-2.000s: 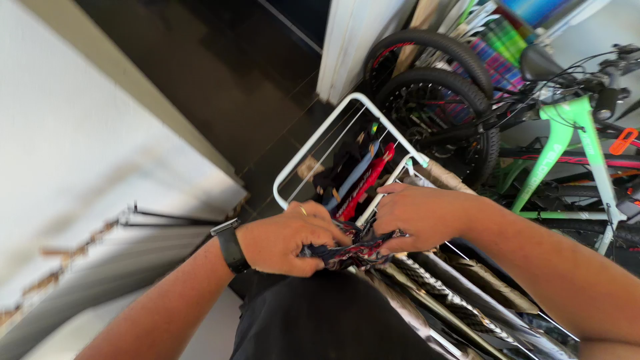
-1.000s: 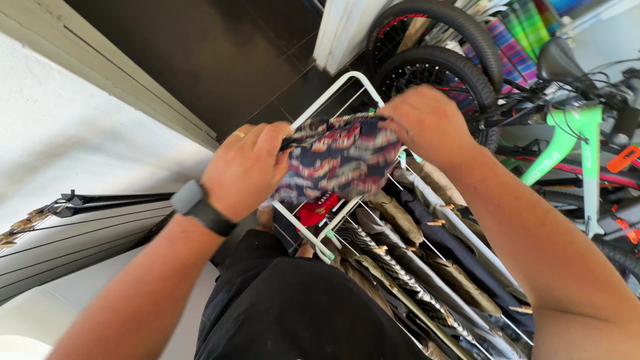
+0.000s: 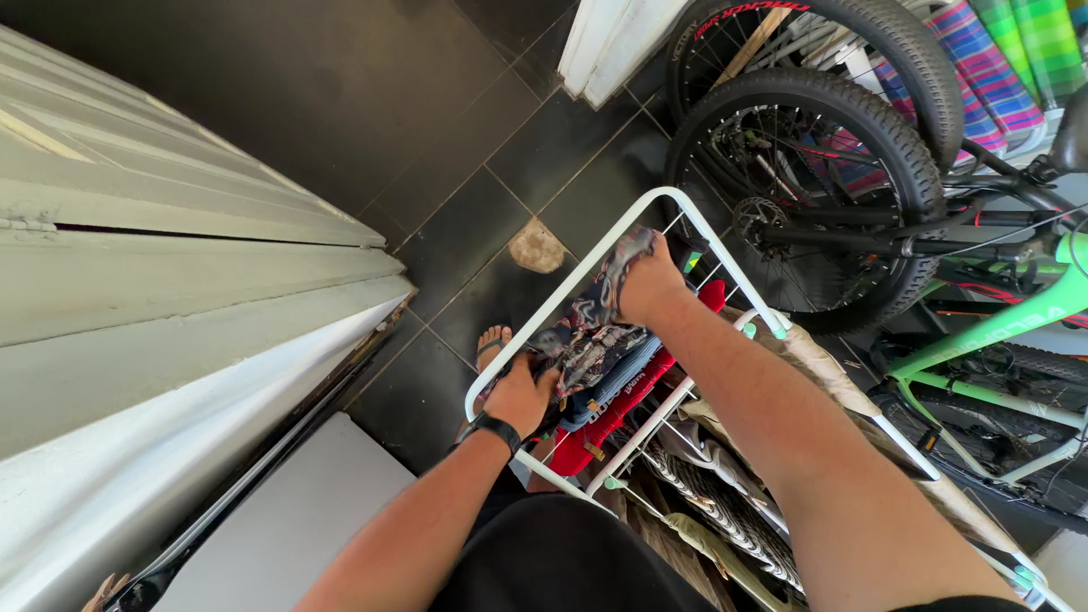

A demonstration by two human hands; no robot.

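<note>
A dark patterned cloth garment [image 3: 591, 350] stretches between my two hands over the end section of a white wire drying rack [image 3: 569, 291]. My left hand [image 3: 520, 393], with a black band at its wrist, grips the near left end of the cloth beside the rack's frame. My right hand [image 3: 653, 285] holds the bunched far end, within the rack's rounded frame. Alongside the cloth, a blue garment [image 3: 608, 393] and a red garment [image 3: 586, 446] hang on the rack. The cloth hides some of the rack's wires and parts of my fingers.
More clothes [image 3: 722, 489] hang on the rack's near section. A bicycle wheel [image 3: 807, 200] stands just beyond the rack, with a green bicycle frame [image 3: 1003, 314] at the right. A pale door [image 3: 170, 255] is at the left. My sandalled foot [image 3: 493, 344] is on dark tiles.
The cloth, spread out above the rack one second ago, is now lower and drawn along the end section. My right hand has moved down with it. The view has shifted.
</note>
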